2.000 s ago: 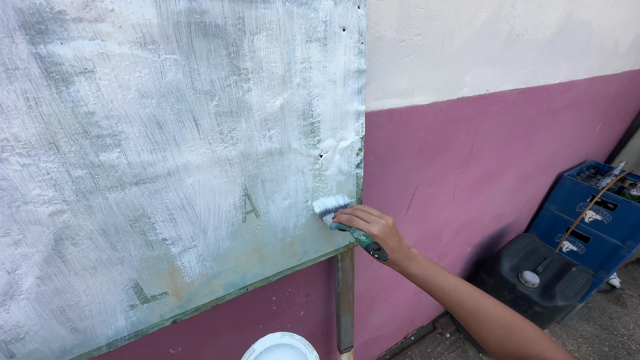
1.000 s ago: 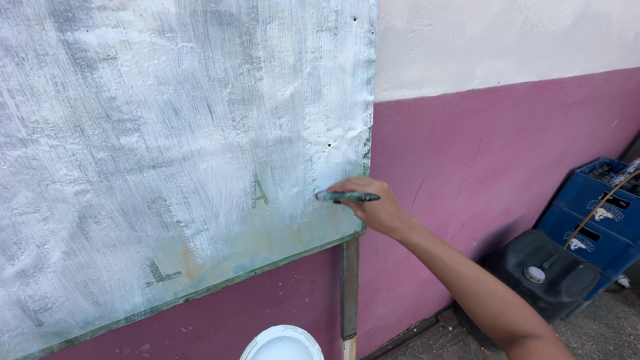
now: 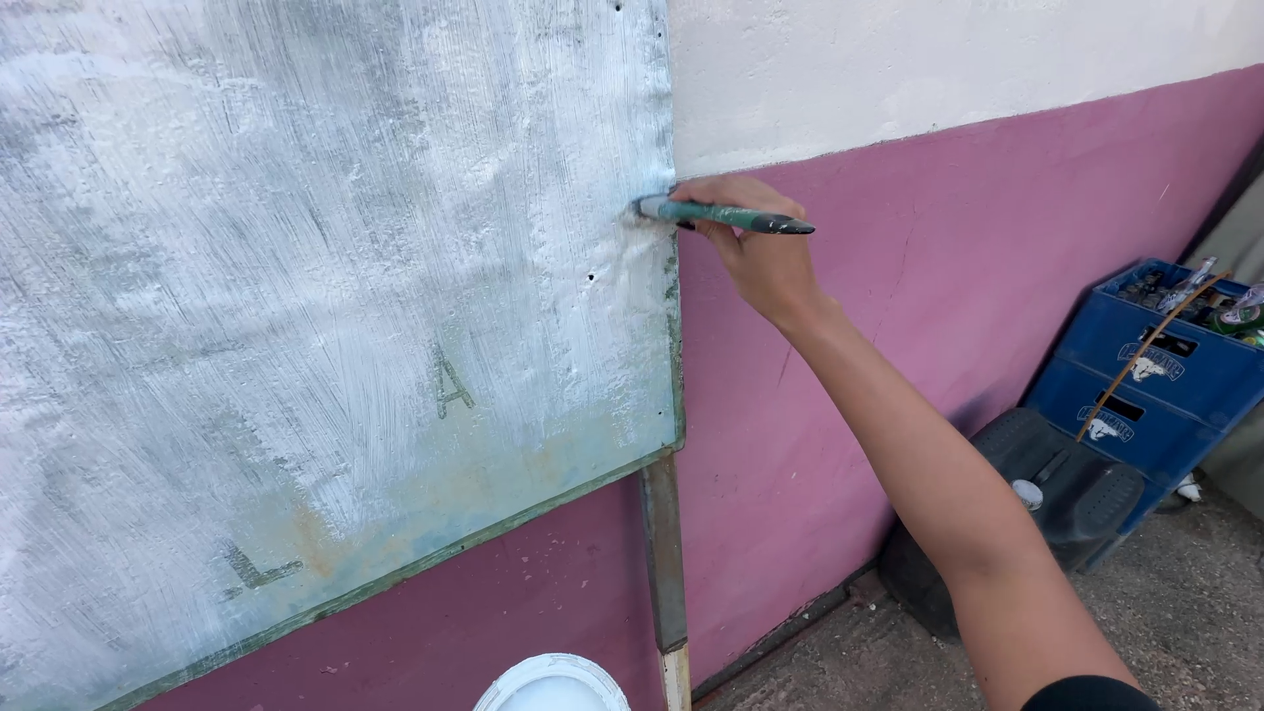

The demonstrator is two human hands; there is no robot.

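My right hand (image 3: 755,237) holds a paintbrush (image 3: 736,215) with a green, paint-specked handle and a black end. Its bristles touch the right edge of a large flat board (image 3: 326,326), above a small nail hole. Streaky white paint covers most of the board, with greenish, rust-stained surface and faint dark letters showing along the bottom. At the bottom of the view is the white rim of a round bucket (image 3: 561,664) with white inside. What holds the bucket is out of view, and my left hand does not show.
A post (image 3: 664,553) stands under the board's right corner. Behind is a pink and white wall (image 3: 839,257). To the right, a black plastic canister (image 3: 1071,484) stands beside stacked blue crates (image 3: 1145,370) with bottles, on rough ground.
My right hand has moved with the brush from the board's lower right part up along its right edge. The brush handle now points to the right.
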